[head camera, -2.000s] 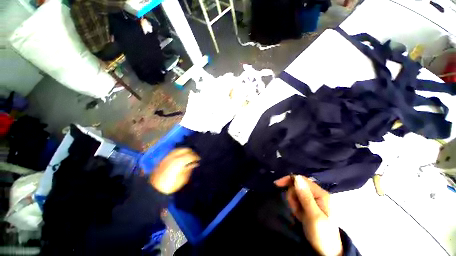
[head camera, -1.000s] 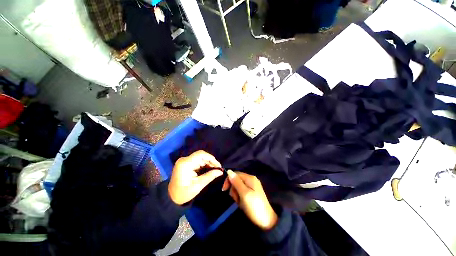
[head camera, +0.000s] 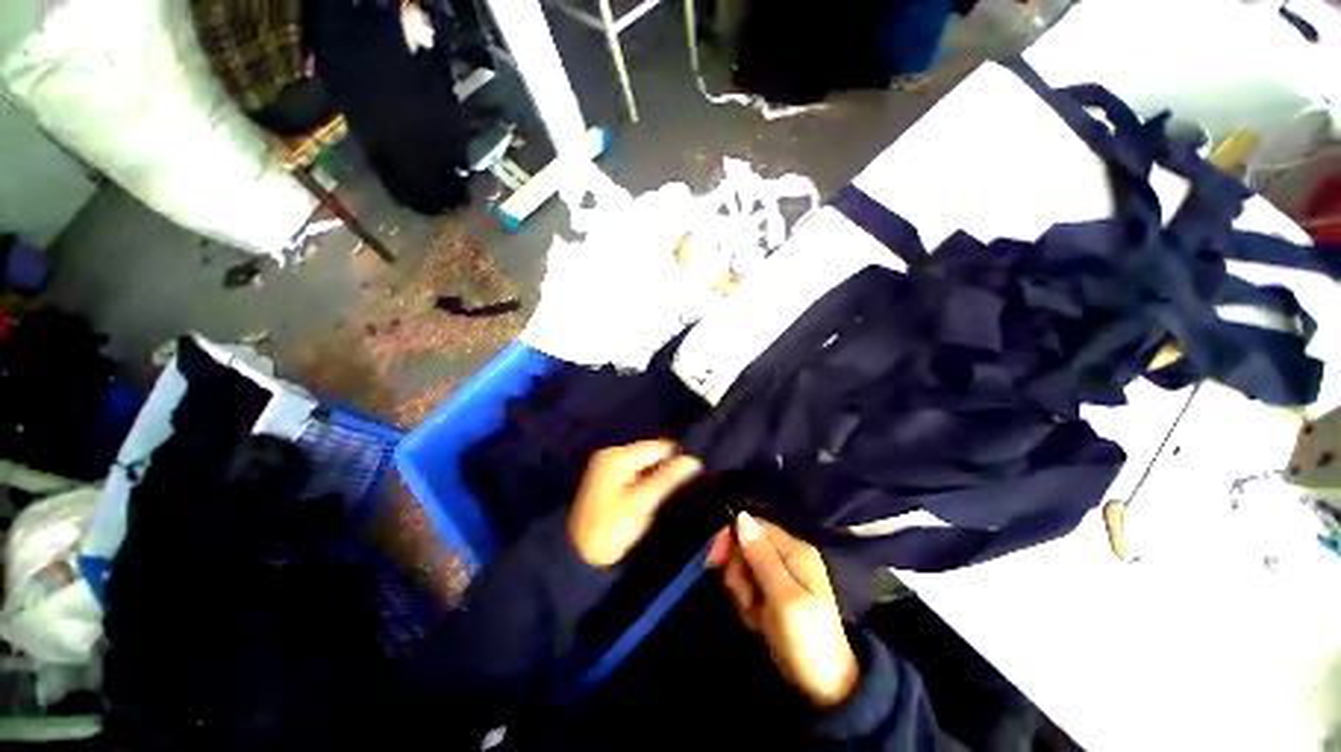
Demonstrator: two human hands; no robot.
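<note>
A tangled heap of dark navy fabric strips (head camera: 941, 353) lies on the white table and hangs over its near edge toward a blue plastic crate (head camera: 441, 448). My left hand (head camera: 625, 503) is closed on a dark strip above the crate, its thumb and fingers pinched. My right hand (head camera: 787, 595) is just to the right and lower, its thumb and forefinger pinched together. A tiny dark thing seems to be at its fingertips, too small and blurred to name. Dark cloth lies below and between the hands.
White fabric scraps (head camera: 633, 272) are piled at the table corner. A blue-and-white crate with dark garment pieces (head camera: 221, 514) stands at the left. The white table (head camera: 1030, 632) fills the right. A white sack (head camera: 147, 132) and a chair with dark cloth are at the upper left.
My left hand first moved in from the crate to meet my right hand. Now the hands are slightly apart, and both have shifted right since a second ago.
</note>
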